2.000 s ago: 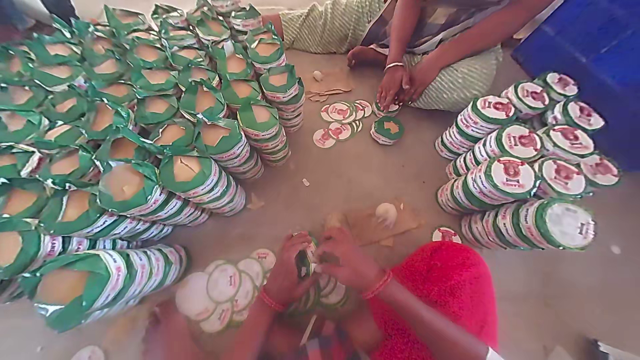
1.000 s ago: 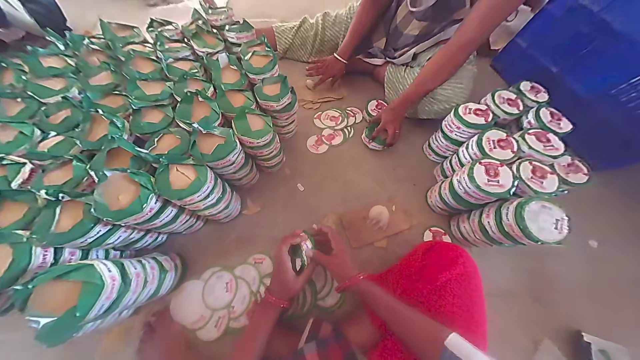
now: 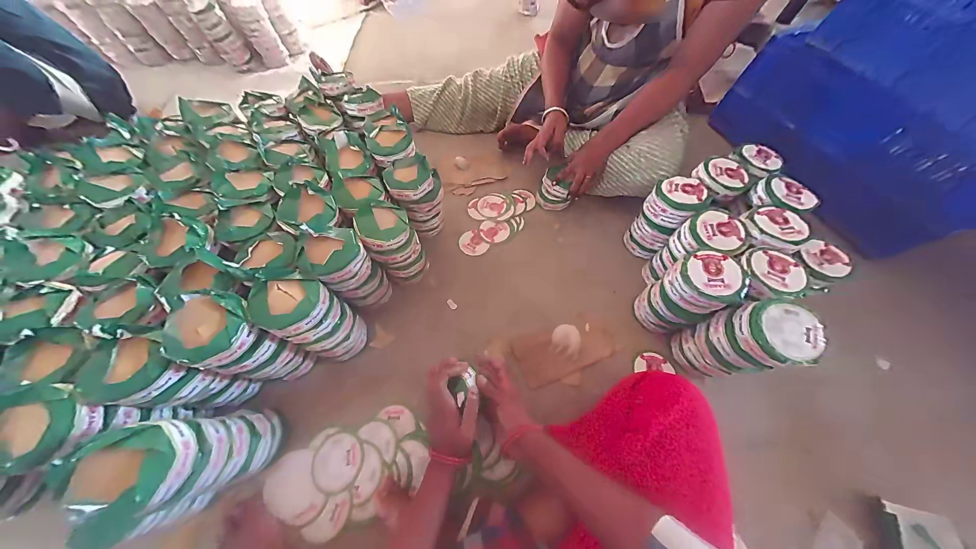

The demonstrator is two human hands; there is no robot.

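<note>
My left hand (image 3: 451, 404) grips a small round pack with a green and white wrapper (image 3: 462, 383) above my lap. My right hand (image 3: 499, 393) is at the pack's right side, fingers bent against it; how firmly it touches is blurred. Round white paper labels with green rims (image 3: 337, 462) lie overlapping on the floor left of my hands. A brown cardboard piece (image 3: 526, 360) with a pale ball-like lump (image 3: 566, 339) on it lies just beyond my right hand. A single round label with a red print (image 3: 653, 364) lies by my knee under red cloth (image 3: 656, 442).
Many stacks of round packs with green folded tops (image 3: 286, 301) fill the left. More stacks with printed round labels (image 3: 713, 274) stand right, before a blue plastic-covered block (image 3: 862, 130). A co-worker sits opposite, hands at a short stack (image 3: 554, 191) beside scattered labels (image 3: 492, 206).
The co-worker's hands have come together at the short stack; one was on the floor by the cardboard a second ago. My hands stay at the small pack. The view has tipped up somewhat.
</note>
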